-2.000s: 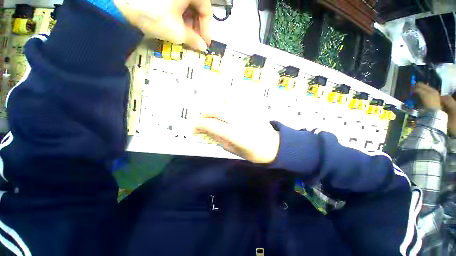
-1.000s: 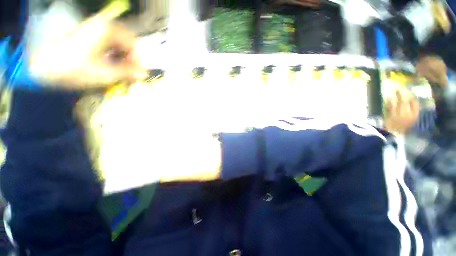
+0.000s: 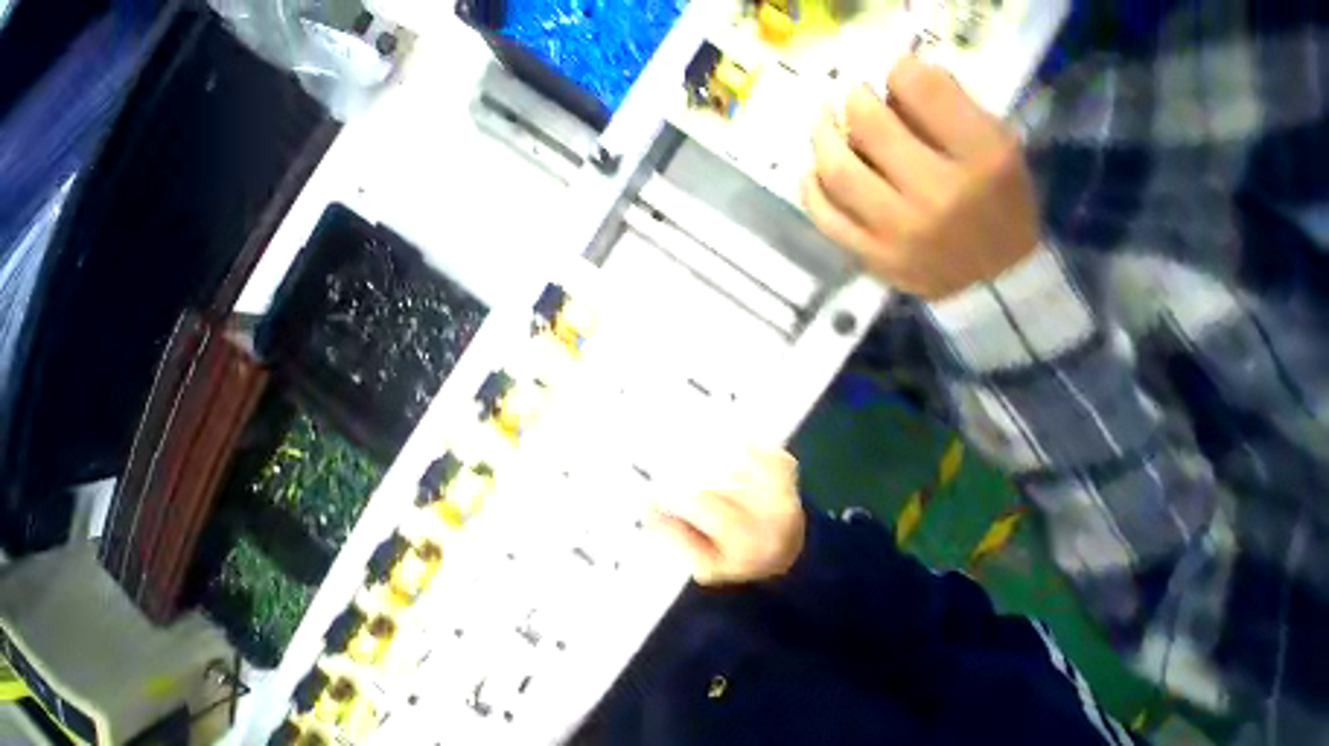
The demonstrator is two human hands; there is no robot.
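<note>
A row of cream-white circuit boards [image 3: 583, 481] runs diagonally from lower left to upper centre, much of it overexposed. Yellow components [image 3: 509, 410] with black components [image 3: 494, 391] beside them line the boards' far edge. Small dark marks dot the boards. My right hand [image 3: 743, 517], in a navy sleeve, rests over the near edge of the row. Its fingers are washed out by glare, and whether they hold anything cannot be told. My left hand is out of the picture.
Bins of green [image 3: 314, 481] and dark components [image 3: 372, 321] lie behind the boards, near a brown-red slatted stack [image 3: 204, 452] and a cream machine [image 3: 110, 656]. A neighbour's hand [image 3: 926, 182] is over boards beyond a rail gap [image 3: 729, 241]; a blue heap [image 3: 590, 44] lies behind.
The view has swung to the right and tilted, so the row now runs diagonally. My left hand has left the picture. The neighbour's hand and blue heap are now in clear view.
</note>
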